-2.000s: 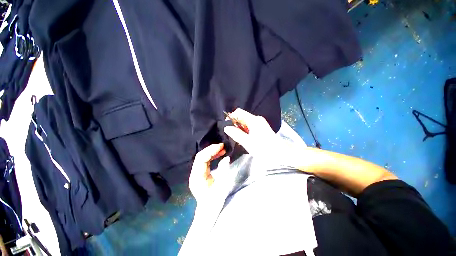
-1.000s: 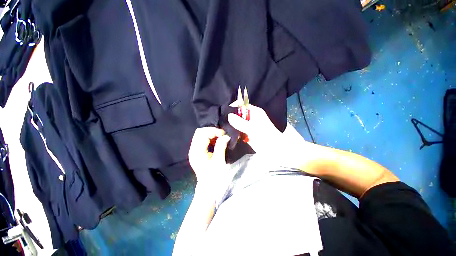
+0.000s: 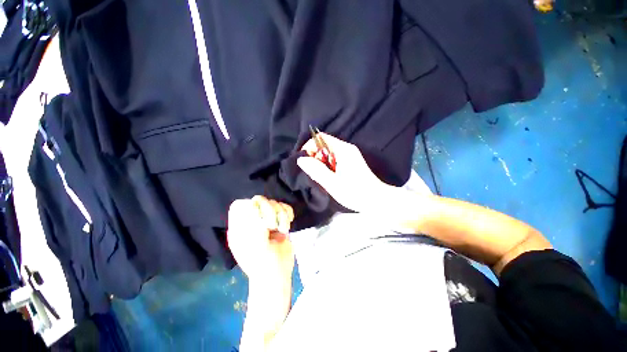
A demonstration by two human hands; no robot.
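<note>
A dark navy blazer (image 3: 240, 69) with a white trim strip (image 3: 206, 75) fills the view in front of my hands. Its flap pocket (image 3: 181, 147) lies left of the trim. My right hand (image 3: 347, 172) holds small thread snips (image 3: 322, 147), red with metal tips pointing up, and rests on the bunched cloth near the hem. Its fingertips press against the cloth. My left hand (image 3: 260, 230) is curled shut at the hem, just left of the bunched cloth. No cloth shows between its fingers; a fine thread there cannot be made out.
Another navy garment with white trim (image 3: 69, 185) hangs or lies at the left, beside a white surface (image 3: 26, 199). A pale device (image 3: 33, 313) is at the lower left. The blue scuffed floor (image 3: 495, 151) shows at right, with a dark hook (image 3: 591, 192).
My left hand has moved left and down, off the cloth it held near my right hand. The snips have tilted left and their tips look closer together. The jacket has shifted slightly right.
</note>
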